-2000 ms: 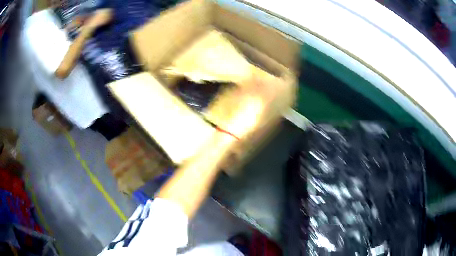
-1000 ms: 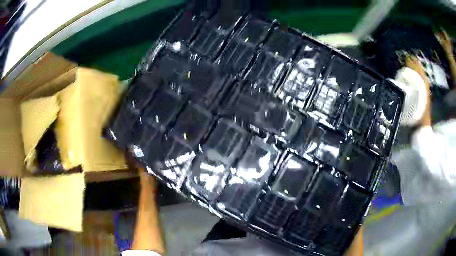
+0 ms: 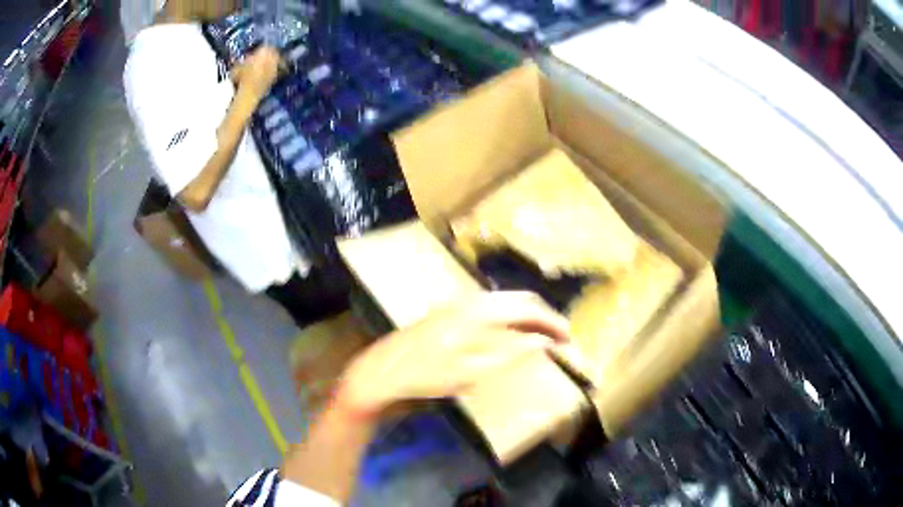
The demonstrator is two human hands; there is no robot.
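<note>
An open brown carton [image 3: 661, 361] stands tilted in the view at the centre, its flaps folded out. Loose brown cardboard [image 3: 554, 213] lies inside over something dark, seen through a gap. My left hand [image 3: 485, 342] reaches from the lower left across the near flap [image 3: 411, 267], its blurred fingers hooked over the carton's near rim. My right hand is out of the picture. Glossy black trays [image 3: 752, 426] lie to the right of the carton, at the lower right.
A person in a white top [image 3: 188, 129] stands at the upper left beside shiny dark trays [image 3: 342, 84]. A white surface [image 3: 733, 109] runs along the green bench edge. Cartons [image 3: 69, 287], red bins and a yellow line [image 3: 238, 366] are on the left.
The large black tray held up across the view is no longer held up. The view has swung back to the carton. My left hand is now at its near rim; my right has left view.
</note>
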